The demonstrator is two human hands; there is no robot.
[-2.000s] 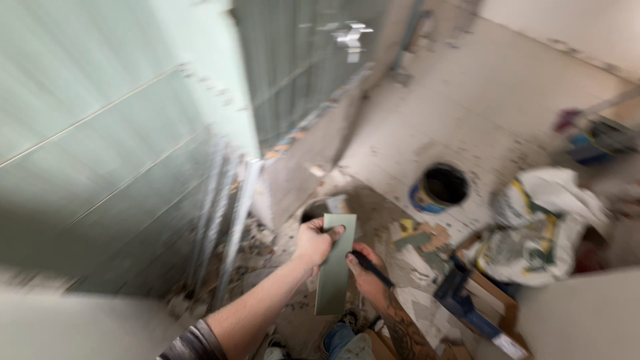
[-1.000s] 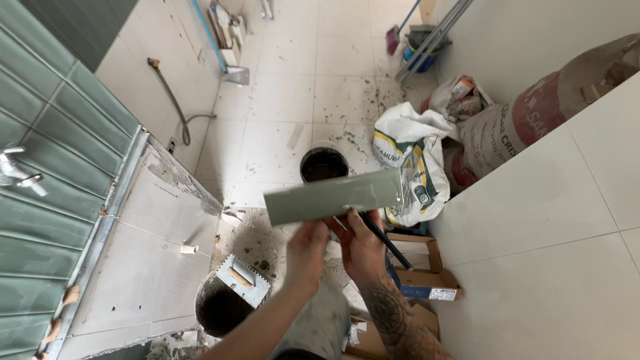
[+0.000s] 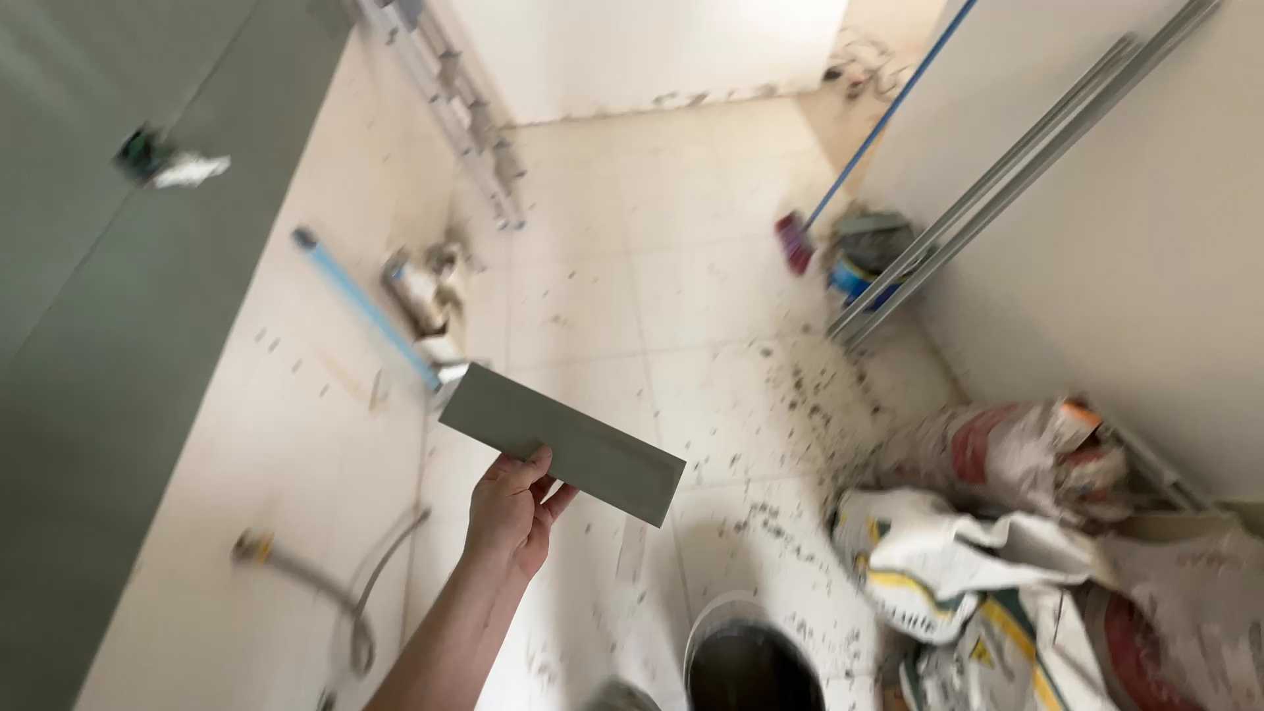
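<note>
A long green rectangular tile (image 3: 573, 444) is pinched near the middle of its lower edge by my left hand (image 3: 518, 504), thumb on the face turned to me and fingers behind. The tile slants down to the right above the pale tiled floor (image 3: 583, 326). My right hand is out of the frame. Green wall tiles (image 3: 89, 296) cover the upper part of the wall on the left, with a blurred metal fitting (image 3: 188, 168) sticking out of them.
A dark-filled bucket (image 3: 752, 662) stands at the bottom. Open bags (image 3: 978, 563) lie at the lower right. Metal profiles (image 3: 1027, 173) lean on the right wall by a blue bucket (image 3: 869, 262) and a broom (image 3: 795, 242). A hose (image 3: 316, 588) hangs from the left wall.
My right hand, which was at the tile holding a dark tool, has left the view. The tile stays in my left hand, now slanting the other way. The view has shifted considerably.
</note>
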